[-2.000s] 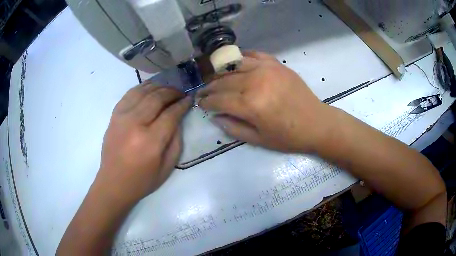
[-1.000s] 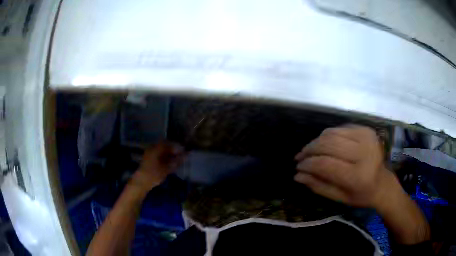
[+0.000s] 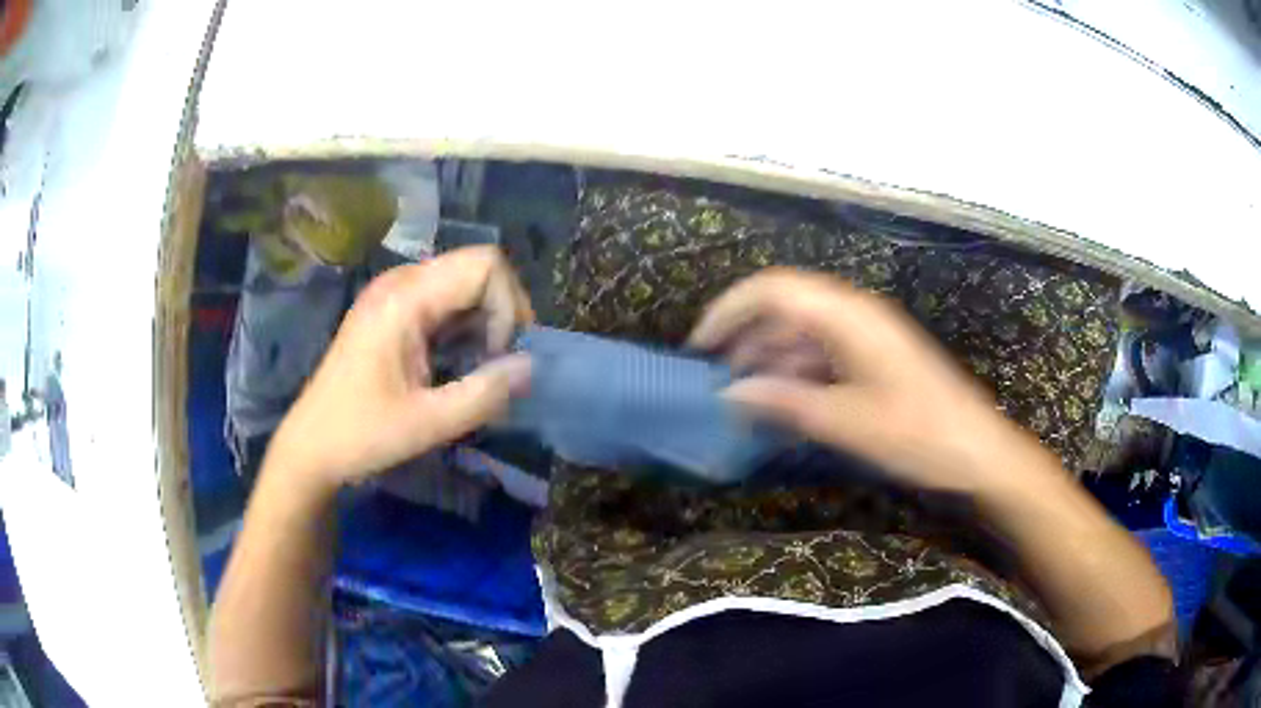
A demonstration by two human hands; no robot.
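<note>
A blue-grey fabric strip (image 3: 622, 398) is stretched between my two hands above the lap. It has fine ridges across it and its lower right part is blurred. My left hand (image 3: 440, 353) grips its left end between thumb and fingers. My right hand (image 3: 795, 362) holds its right end, thumb on top; the fingers behind the cloth are partly hidden.
The white table edge (image 3: 664, 155) runs across above the hands. Brown patterned cloth (image 3: 830, 560) covers the lap. Blue material (image 3: 429, 560) lies low at left, and a yellow item (image 3: 339, 219) with grey cloth is at upper left. Blue plastic (image 3: 1175, 560) shows at lower right.
The view has dropped from the sewing machine to the lap. Both hands have left the machine and come closer together, with the strip now clearly held between them.
</note>
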